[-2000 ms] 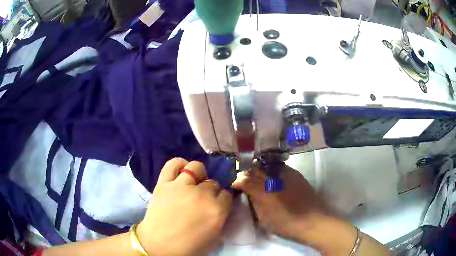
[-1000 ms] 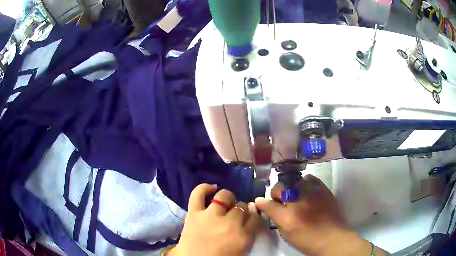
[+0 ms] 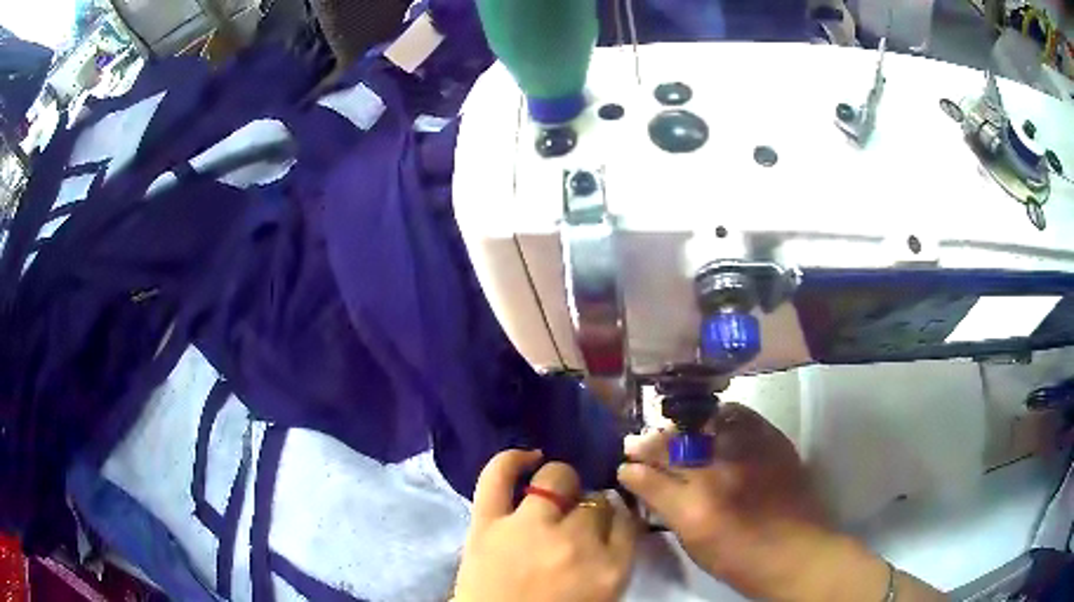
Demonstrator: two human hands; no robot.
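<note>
The navy garment (image 3: pixel 389 294) with pale grey areas lies left of the white sewing machine head (image 3: pixel 707 176) and runs under its left end. My left hand (image 3: pixel 548 535), with a red ring, holds the navy cloth edge just in front of the needle area; its fingers are bent onto the cloth. My right hand (image 3: pixel 742 494) is beside it, under the lower blue knob (image 3: pixel 691 448), its thumb and finger pinching the navy edge by the presser foot. The needle and foot are mostly hidden by the head and fingers.
A green thread cone (image 3: pixel 539 53) stands above the head. The blue tension dial (image 3: pixel 730 335) and a dark panel with a lit screen (image 3: pixel 1003 319) are on its front face. A beige tag (image 3: pixel 415 44) lies on the cloth behind. A red thing (image 3: pixel 12 570) shows at the lower left edge.
The garment left of the machine has shifted and bunched toward the head. My left hand has moved right and down in the picture. The camera view has also shifted slightly.
</note>
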